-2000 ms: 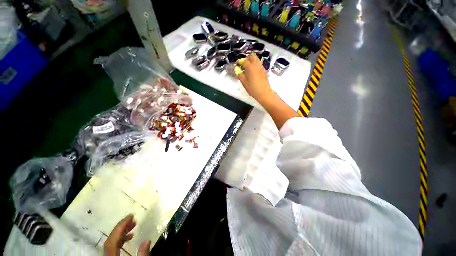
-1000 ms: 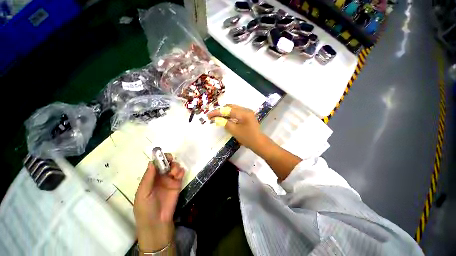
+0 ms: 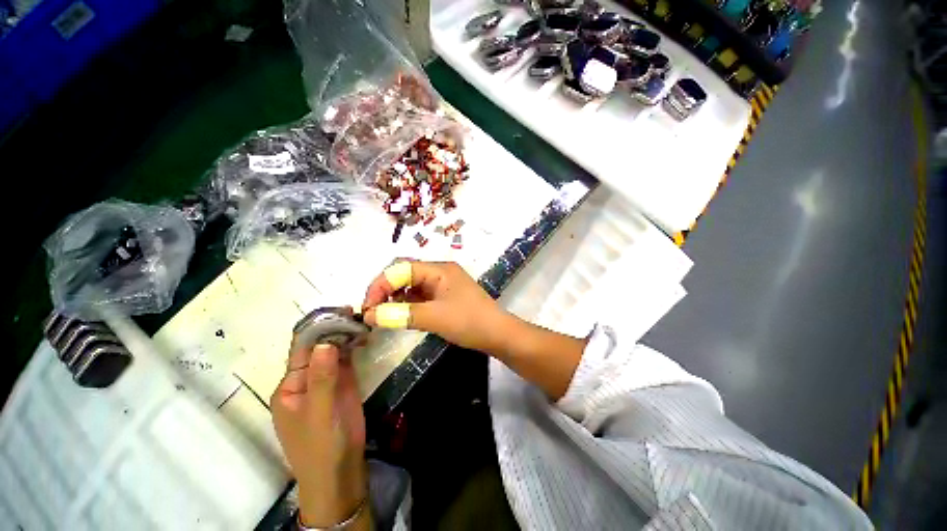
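My left hand (image 3: 320, 425) holds a watch case (image 3: 330, 326) with a silver-grey rim above the yellowish work sheet (image 3: 223, 337). My right hand (image 3: 431, 303), with pale yellow finger cots on thumb and finger, is at the right edge of the case, its fingertips pinched on something small and dark; whether it is a flex part cannot be told. A loose pile of red-orange and white flex parts (image 3: 424, 185) lies beyond the hands, with a few pieces apart from it and a small dark pointed item (image 3: 397, 231) at its edge.
Clear bags of reddish (image 3: 363, 119) and dark parts (image 3: 265, 171) lie left of the pile. A white tray (image 3: 633, 176) with jumbled cases is at the upper right. A blister tray (image 3: 135, 446) with a row of cases (image 3: 85, 351) is at left. Spare trays (image 3: 613, 272) sit at right.
My right hand has come back from the tray of jumbled cases, past the flex pile, to the case. My left hand has gone from empty to holding the case, now turned and tilted.
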